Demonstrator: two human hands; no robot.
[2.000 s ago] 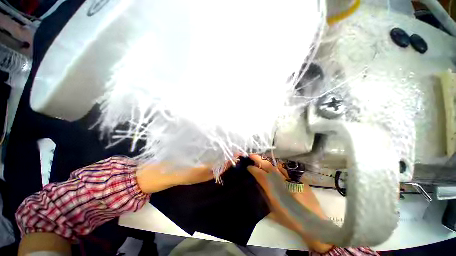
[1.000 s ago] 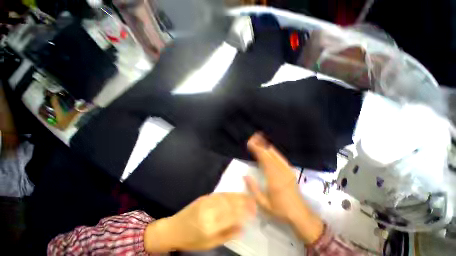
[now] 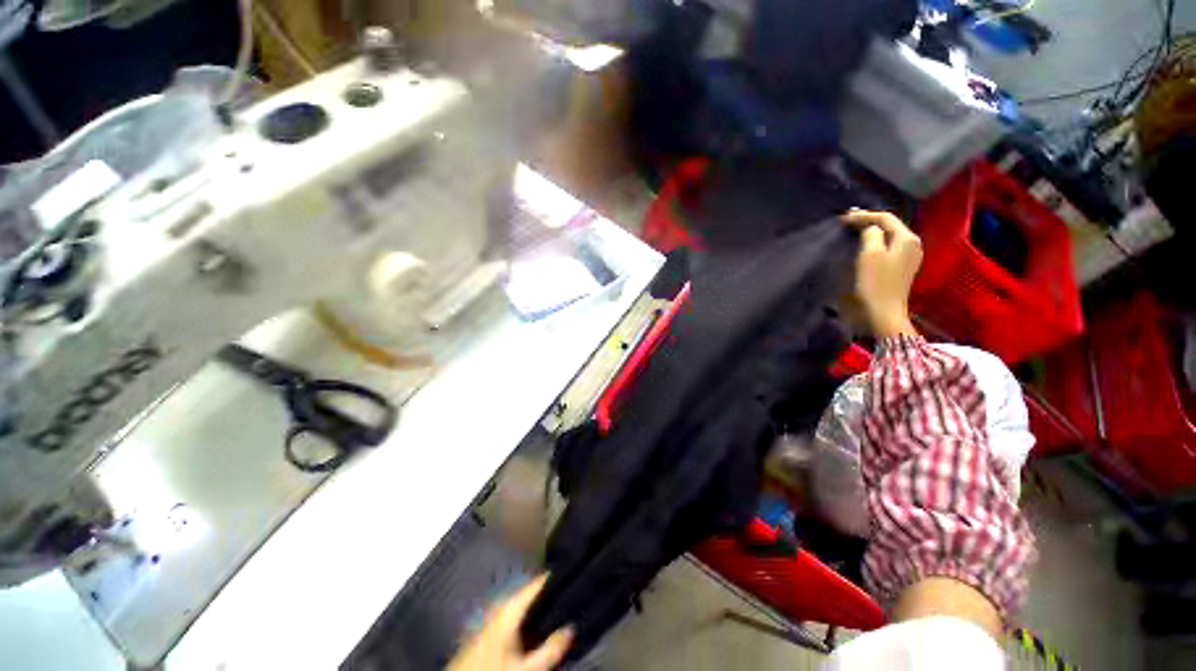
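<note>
A long black fabric piece is stretched between my two hands, over a red crate to the right of the machine table. My right hand grips its far end at the upper right. My left hand holds its near end at the bottom edge of the view; it is partly cut off and blurred. More black cloth lies in folds under the piece and hides most of the crate.
The white sewing machine marked "brother" stands at left. Black-handled scissors lie on its bed beside the table's white edge. More red crates and a grey box stand at right. A blurred person in dark clothes is at the top.
The view has swung right from the cut pieces and machine bed to the crates. My hands have moved apart and now hold a black piece between them over the red crate.
</note>
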